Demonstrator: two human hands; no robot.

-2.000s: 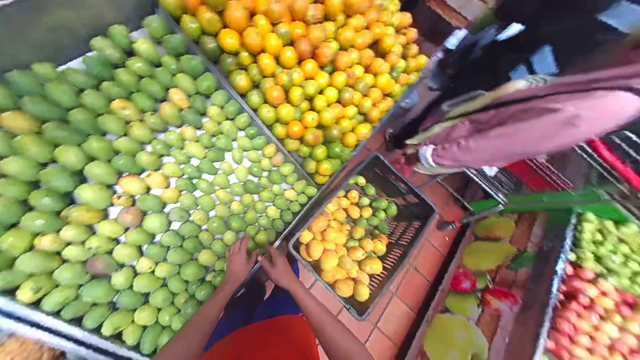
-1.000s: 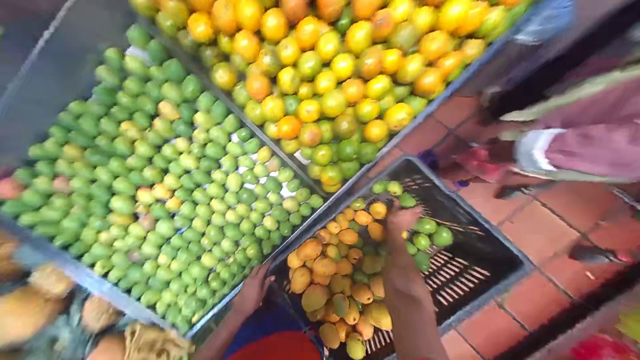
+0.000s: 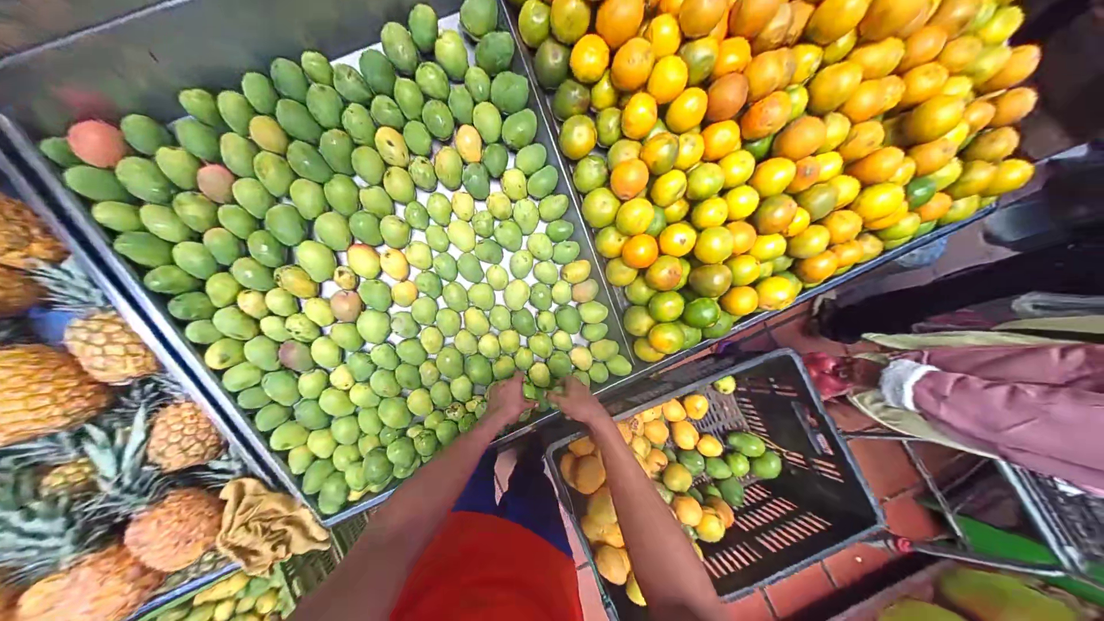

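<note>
Both my hands are at the front edge of a bin of green mangoes [image 3: 371, 328], low in its right corner. My left hand [image 3: 509, 398] touches small green mangoes there; whether its fingers grip one cannot be told. Close beside it, my right hand [image 3: 576, 402] reaches to the same edge, its fingers bent over the fruit and its grip unclear. Below my right forearm, a black plastic crate [image 3: 828, 509] holds yellow-orange mangoes [image 3: 608, 517] on its left side and several green ones [image 3: 746, 457] near its middle.
Orange and yellow fruit [image 3: 716, 181] fills the adjoining bin, beyond a divider [image 3: 573, 190]. Pineapples [image 3: 185, 435] and a crumpled brown cloth [image 3: 267, 526] lie at left. A person in a pink sleeve [image 3: 1018, 397] stands at right, near a metal cart [image 3: 1026, 509].
My right hand was in the black crate one second ago and is now at the mango bin's edge beside my left hand. The view has shifted.
</note>
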